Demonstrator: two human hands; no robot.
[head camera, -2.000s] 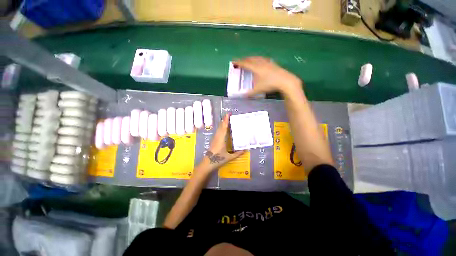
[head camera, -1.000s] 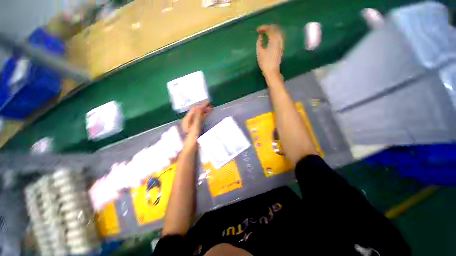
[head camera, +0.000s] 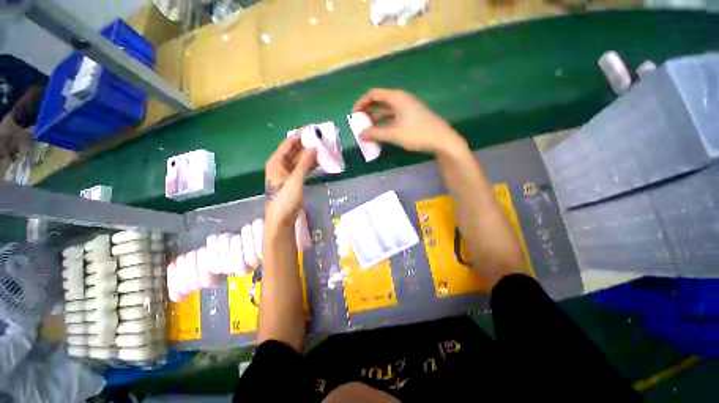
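My left hand (head camera: 285, 175) holds a pink piece with a dark round spot (head camera: 323, 148) over the near side of the belt. My right hand (head camera: 404, 122) holds another pink unit (head camera: 363, 137) by its side, just right of the first. The two pieces are apart. A filled tray (head camera: 335, 128) is partly hidden behind my left hand's piece. A white blister tray (head camera: 379, 229) lies tilted on the printed carton sheet (head camera: 322, 282), with no pink piece visible in it. Pale pink row units (head camera: 223, 256) stand side by side left of it, partly behind my left forearm.
Another filled tray (head camera: 191, 174) sits on the green belt (head camera: 449, 86). Loose pink units (head camera: 615, 71) lie at the belt's far right. Tall tray stacks (head camera: 638, 169) stand at right, cream-white units (head camera: 114, 295) at left. A metal bar (head camera: 94, 206) crosses at left, with a blue bin (head camera: 91, 102) beyond.
My left hand has come up holding a spotted pink piece. My right hand has come back from the right end of the belt with a pink unit. The view has turned.
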